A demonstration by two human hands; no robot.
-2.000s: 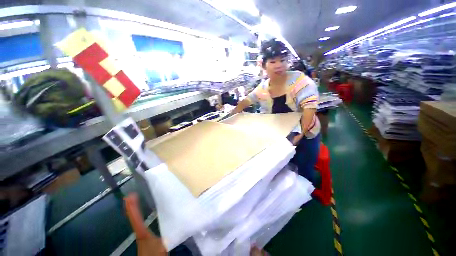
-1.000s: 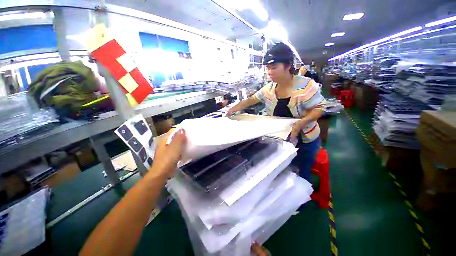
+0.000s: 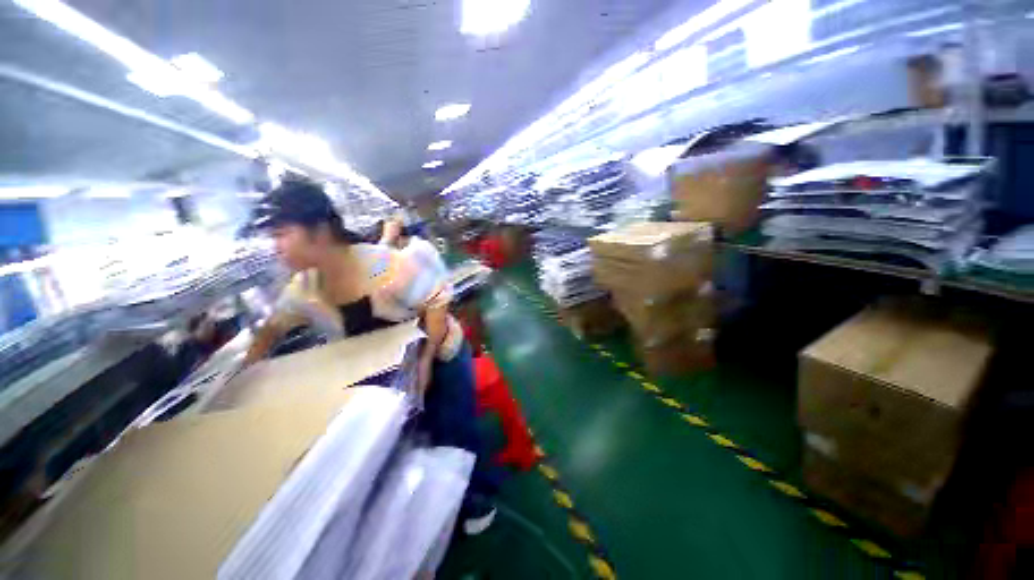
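Note:
The white stack of packing sheets (image 3: pixel 329 499) is at the lower left, sagging and blurred. A flat tan cardboard sheet (image 3: pixel 204 487) lies on top of it and runs out of the picture at the lower left. A second tan sheet part (image 3: pixel 306 372) lies towards the other person, whose hand is at its far right corner. Neither my left hand nor my right hand is in view.
A person (image 3: pixel 369 300) in a striped top and dark cap leans over the stack's far end. A red stool (image 3: pixel 505 414) is beside them. Cardboard boxes (image 3: pixel 896 408) and white stacks (image 3: pixel 873 210) are at right. Yellow-black tape crosses the green floor (image 3: pixel 635 453).
The view has swung right, moving the stack to the lower left. The lifted white sheet and dark contents no longer show; cardboard lies on top. My hands have left the picture.

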